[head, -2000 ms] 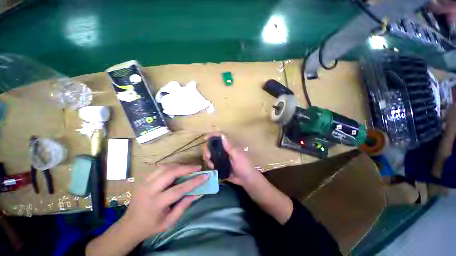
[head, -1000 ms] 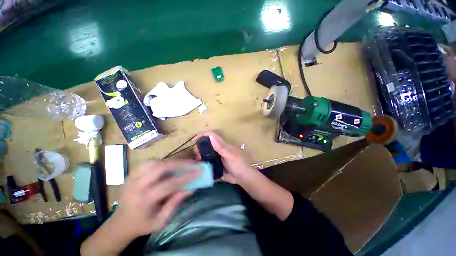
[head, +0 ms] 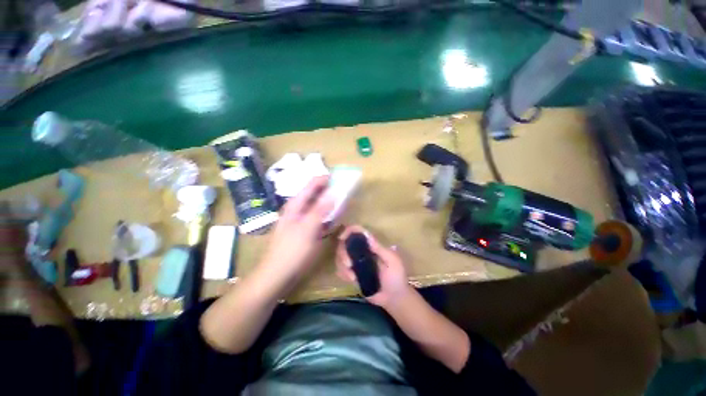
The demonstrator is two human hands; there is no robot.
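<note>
My right hand holds the black housing upright over the bench's front edge, with the fingers around it. My left hand grips a pale block, raised beyond the housing and apart from it. The block is blurred and shows a whitish face with a pale green end. The white cloth lies behind my left hand, beside the printed carton. The thin dark tweezers or picks seen earlier cannot be made out.
The bench grinder stands right, with a black piece behind it. A small green piece lies far. At left are a white-topped block, blue-green block, brush, cup, cutters and bottle. A person's arm shows far left.
My left hand has lifted the pale block off the housing and moved it away, towards the cloth. The housing stays in my right hand. The view has shifted, and another person's arm shows at left.
</note>
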